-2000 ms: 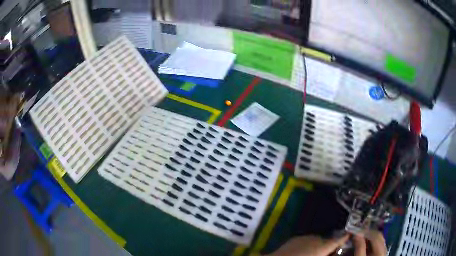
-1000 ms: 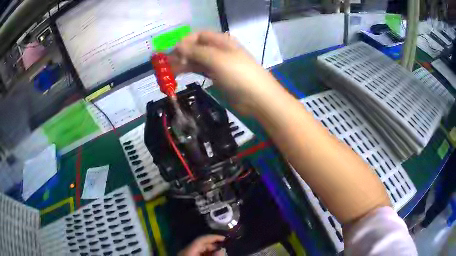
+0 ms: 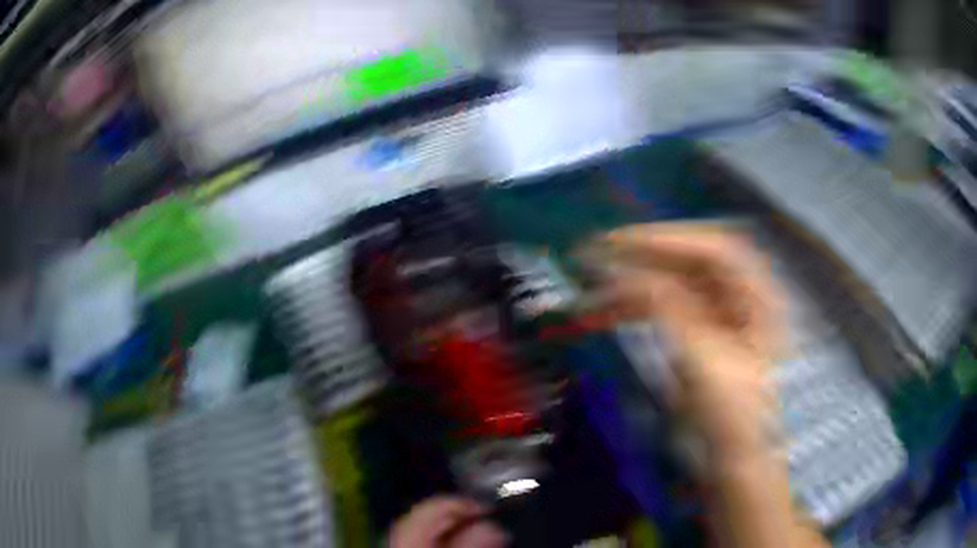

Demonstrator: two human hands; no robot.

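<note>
The view is strongly blurred. The black toggle press (image 3: 429, 252) stands at the centre. Its red handle (image 3: 482, 380) points down towards the press front, above a blurred silvery part (image 3: 514, 487). My right hand (image 3: 686, 284) is raised to the right of the press, off the handle, with its fingers bent; whether it holds anything is too blurred to tell. My left hand (image 3: 448, 524) is at the bottom edge, just in front of the press and partly cut off. Its fingertips are blurred, and a part between them cannot be made out.
The left-hand tray (image 3: 241, 466) lies at lower left and the rear tray (image 3: 321, 321) behind the press. The right-hand tray (image 3: 846, 439) lies beyond my right forearm, with the tray stack (image 3: 857, 214) at far right. A monitor (image 3: 311, 75) stands behind.
The red handle has swung from upright down to the front. My right hand has left it and moved right and lower. My left hand has stayed near the press front.
</note>
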